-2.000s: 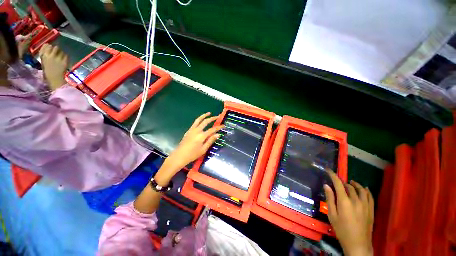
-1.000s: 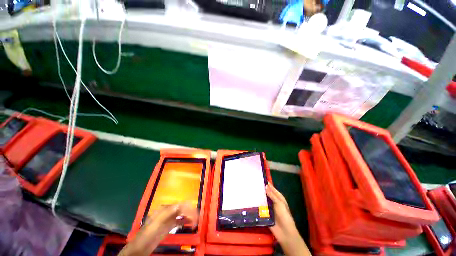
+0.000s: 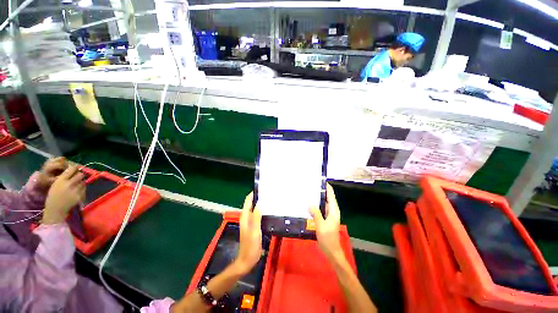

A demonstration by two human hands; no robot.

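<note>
A tablet is held upright in front of me, its display lit plain white, with a small orange square at its lower right corner. My left hand grips its lower left edge. My right hand grips its lower right edge, the thumb near the orange square. Below it lies an empty red foam tray. Beside that, to the left, a second red tray holds a dark tablet, partly hidden by my left forearm.
A leaning tray stack stands at right, a dark tablet on top. White cables hang at left. A neighbour's hands are beside a red tray. Printed sheets hang on the shelf front. A blue-capped person is opposite.
The white-lit tablet has risen out of the right tray, leaving it empty. My left hand has moved from the left tablet to this one. The left tablet's display has gone from orange to dark.
</note>
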